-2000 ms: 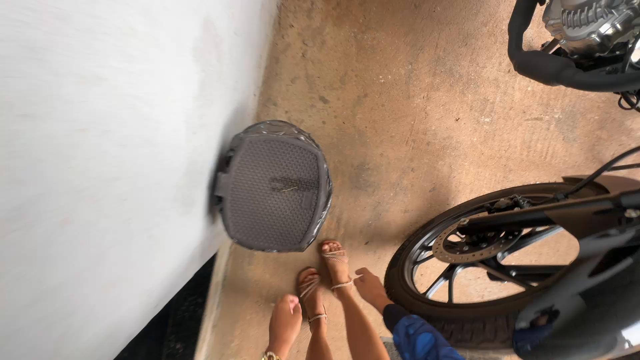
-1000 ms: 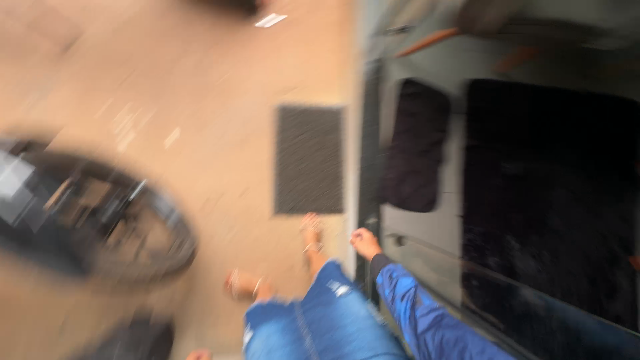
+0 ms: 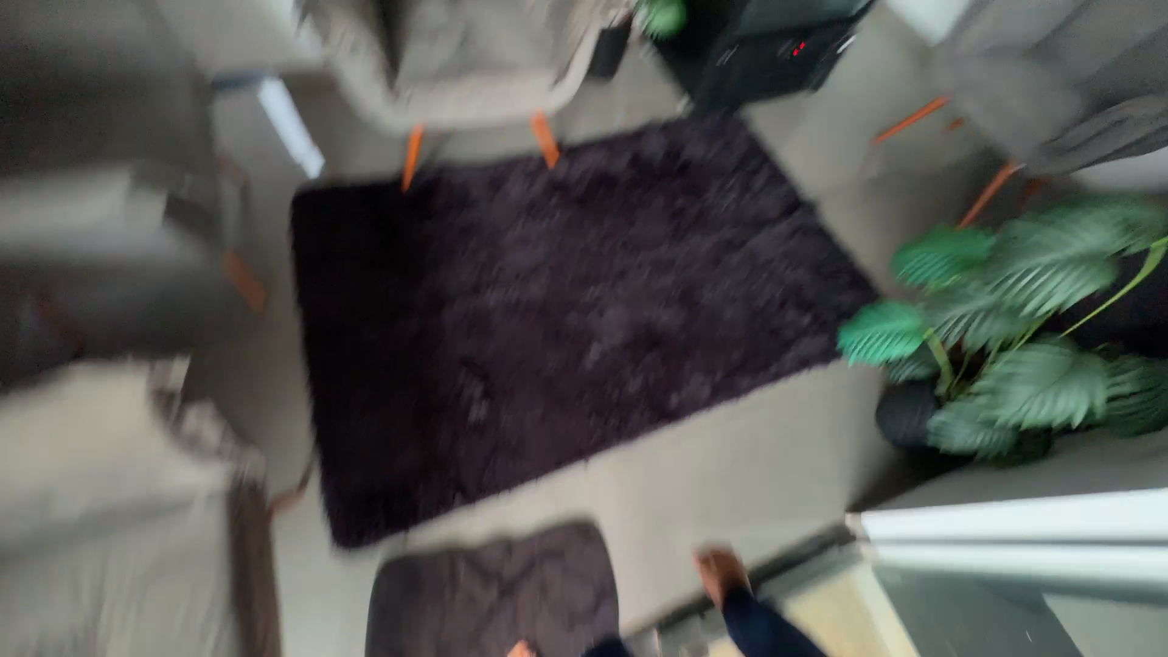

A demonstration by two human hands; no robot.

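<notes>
Near the bottom of the head view, my right hand (image 3: pixel 721 570) reaches out of a dark blue sleeve beside the door track (image 3: pixel 776 579); blur hides its fingers and whether it touches anything. Only a small part of my left hand (image 3: pixel 522 649) shows at the lower edge, over a small dark mat (image 3: pixel 493 589). A large dark shaggy rug (image 3: pixel 584 310) lies ahead on the pale floor.
Armchairs with orange-brown legs stand behind the rug (image 3: pixel 474 100) and at the upper right (image 3: pixel 1022 82). A covered seat (image 3: pixel 119 493) is at the left. A potted leafy plant (image 3: pixel 1031 365) stands at the right, near a white door frame (image 3: pixel 1022 529).
The view has moved from the outdoor floor with a motorcycle and a bin, past a glass doorway, to a room with a rug. My right hand stays near the doorway's edge.
</notes>
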